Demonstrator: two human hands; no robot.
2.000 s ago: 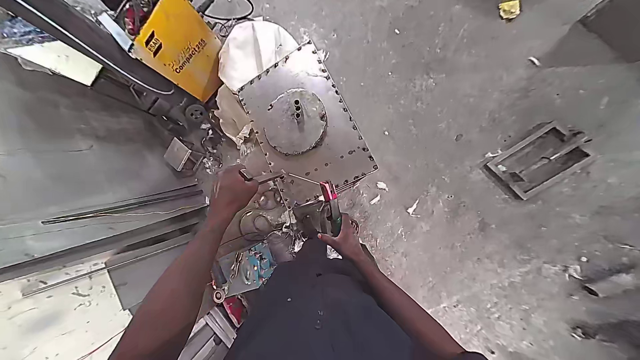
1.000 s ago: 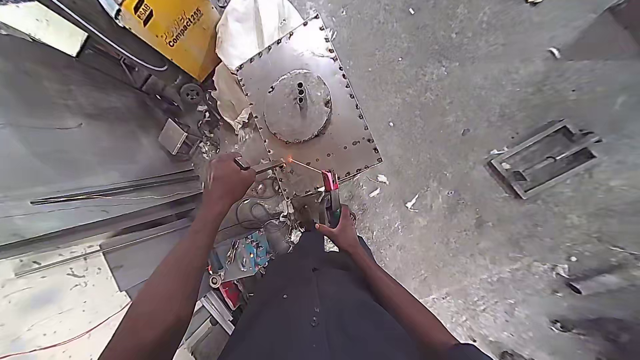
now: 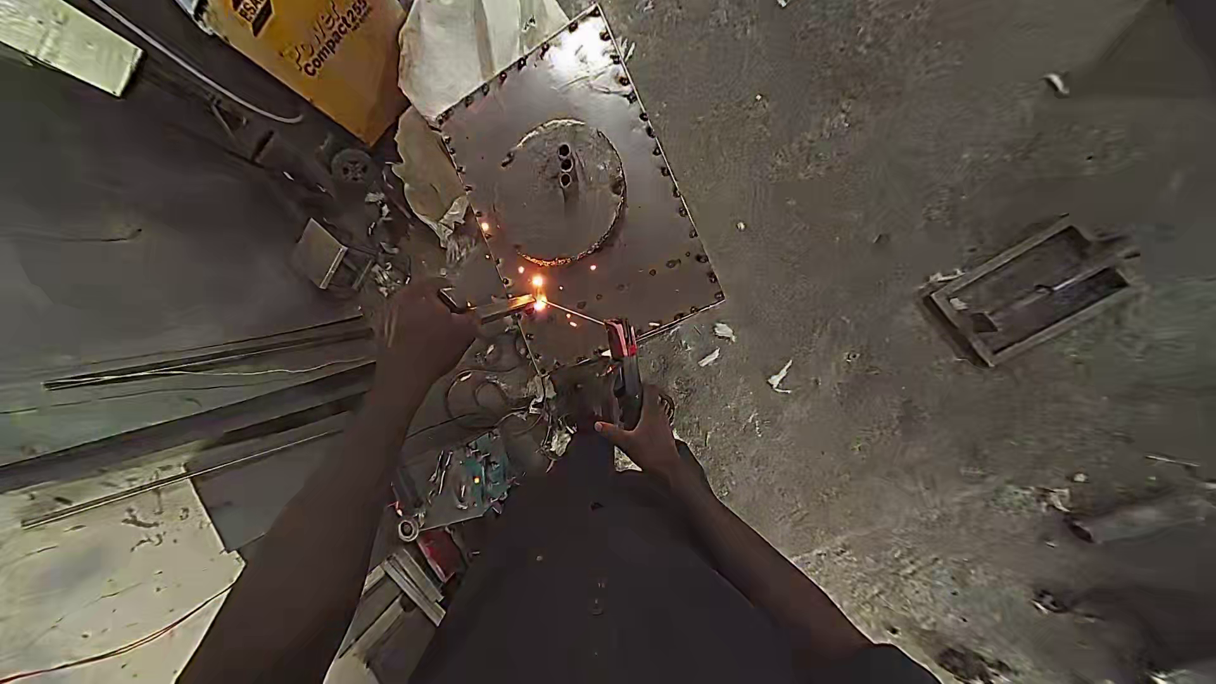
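My left hand is closed around a flat metal bar, whose far end lies over a large steel plate. My right hand grips a welding electrode holder with red jaws. A thin welding electrode runs from those jaws to the bar's end, where a bright arc glows and sparks scatter. Dark weld spots line the plate's edges. A round metal disc with several holes sits on the plate. What lies directly under the bar's tip is hidden by glare.
A yellow welding machine stands at upper left beside a white sack. Long metal bars lie at left. Tools on a small blue-green board are near my legs. A rectangular metal frame rests on the concrete floor at right.
The small glow at the bar's tip has grown into a bright arc with flying sparks, and the scene looks darker. Two seconds ago no glow showed there. Both hands keep their holds.
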